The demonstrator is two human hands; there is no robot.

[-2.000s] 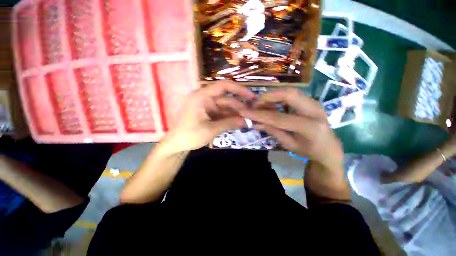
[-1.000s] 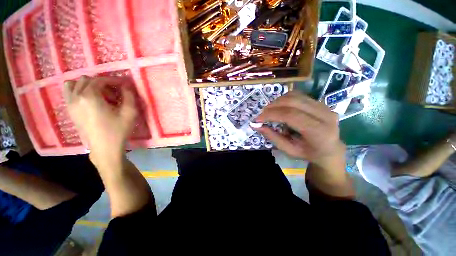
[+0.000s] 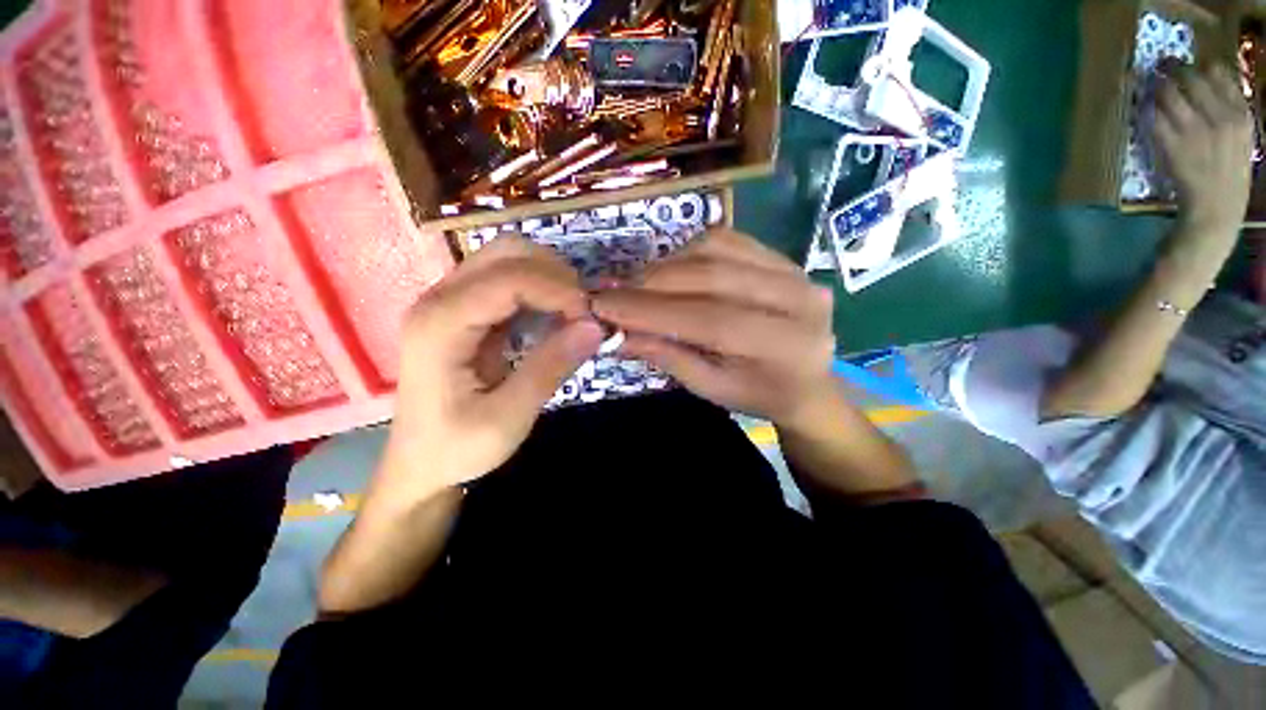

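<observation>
My left hand (image 3: 479, 368) and my right hand (image 3: 722, 322) meet fingertip to fingertip over the ring carton (image 3: 718, 208). A small white piece (image 3: 611, 341) shows between the fingertips, held by my right hand. What my left fingertips pinch is too small and hidden to tell. White rings (image 3: 676, 212) fill the carton under my hands. The pink compartment tray (image 3: 296, 169) is at the left, with small clear parts (image 3: 208, 326) in several pockets.
The copper-part carton (image 3: 771, 125) lies beyond the ring carton, with a dark rectangular part (image 3: 643, 61) on its heap. White frames (image 3: 889, 208) lie on the green surface (image 3: 1034, 271) at the right. Another person's hand (image 3: 1205, 132) reaches into a carton (image 3: 1104, 111) at the far right.
My left hand has left the pink tray and come to my right hand over the ring carton. The view has shifted, and the other person's hand is now at the far-right carton.
</observation>
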